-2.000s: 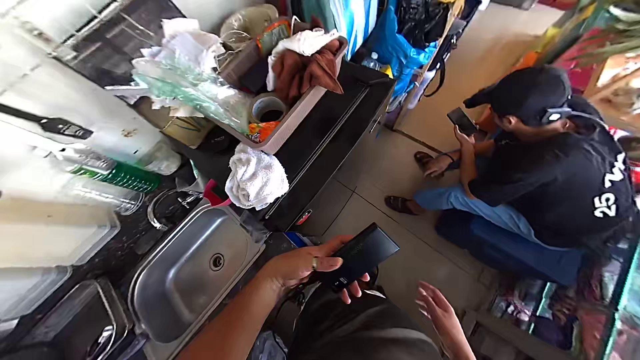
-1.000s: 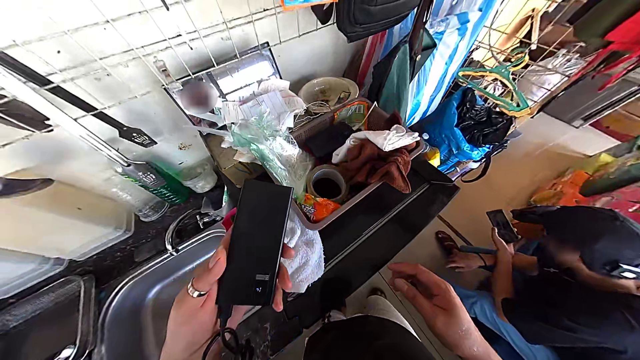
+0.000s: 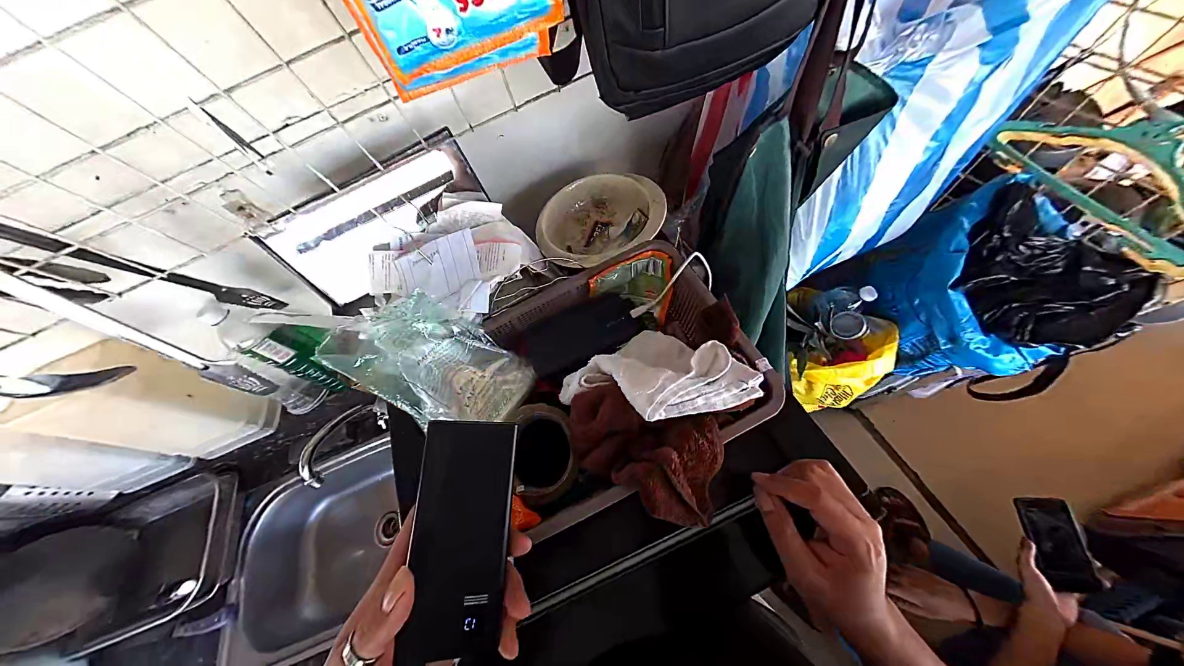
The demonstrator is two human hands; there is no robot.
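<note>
My left hand (image 3: pixel 384 592), with a ring on one finger, holds a black power bank (image 3: pixel 465 536) upright, its small display lit near the lower end. Raised over the edge of the black counter, my right hand (image 3: pixel 823 536) holds nothing visible, its thumb near the curled fingers. Behind the power bank stands a brown plastic basket (image 3: pixel 772 398) with a white cloth (image 3: pixel 661 375), a brown cloth (image 3: pixel 671 462), a roll of tape (image 3: pixel 544 453) and a dark box-like thing (image 3: pixel 583 333). A clear greenish plastic bag (image 3: pixel 425 361) lies over the basket's left end.
A steel sink (image 3: pixel 314 555) with a faucet (image 3: pixel 319 453) is at the left. Papers (image 3: pixel 449 259) and a cream bowl (image 3: pixel 601 217) sit behind the basket. Bags hang at the back, including a black bag (image 3: pixel 694 46). At lower right, another person's hands hold a phone (image 3: pixel 1059 544).
The view has swung toward the wall and basket. The power bank stays in my left hand, raised upright since two seconds ago. My right hand's fingers are more closed than one second ago.
</note>
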